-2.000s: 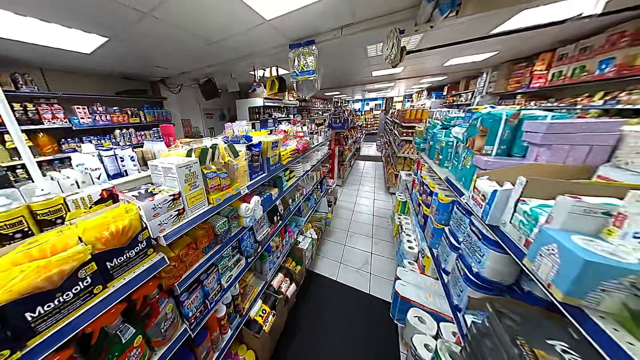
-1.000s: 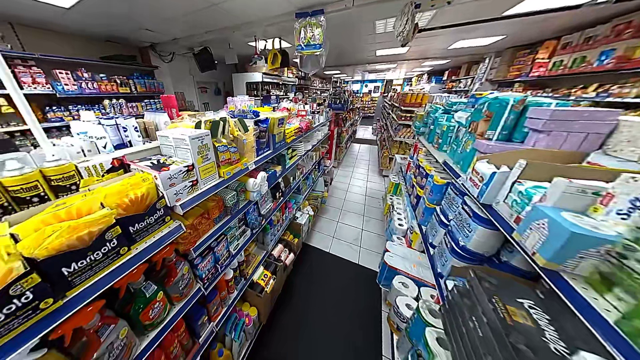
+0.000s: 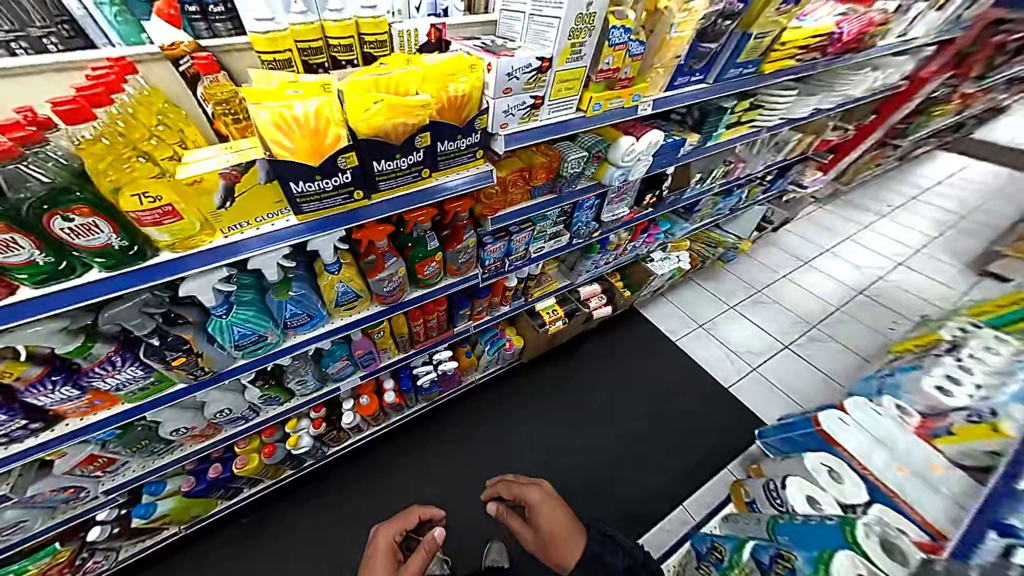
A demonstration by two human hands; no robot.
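Observation:
Both bare hands are low in the head view, above a black floor mat (image 3: 512, 432). My left hand (image 3: 404, 540) has its thumb and fingers curled toward each other; something small and dark shows between them, and whether it is held is unclear. To its right, my right hand (image 3: 540, 520) is loosely curled, thumb below the fingers, with nothing visible in it and a dark sleeve behind. Neither hand touches the shelves. Beyond them stand trigger spray bottles (image 3: 380, 264), yellow Marigold glove packs (image 3: 300, 136) and Fairy washing-up liquid bottles (image 3: 88, 228).
Blue-edged shelving (image 3: 264, 240) with cleaning goods runs along the left side. Kitchen and toilet rolls (image 3: 832, 480) are stacked at the lower right. White floor tiles (image 3: 792, 320) lie between. Shoe tips (image 3: 495, 554) show below the hands.
The view has swung down and left toward the cleaning shelves. Both hands are now in sight; neither shows in the earlier frames.

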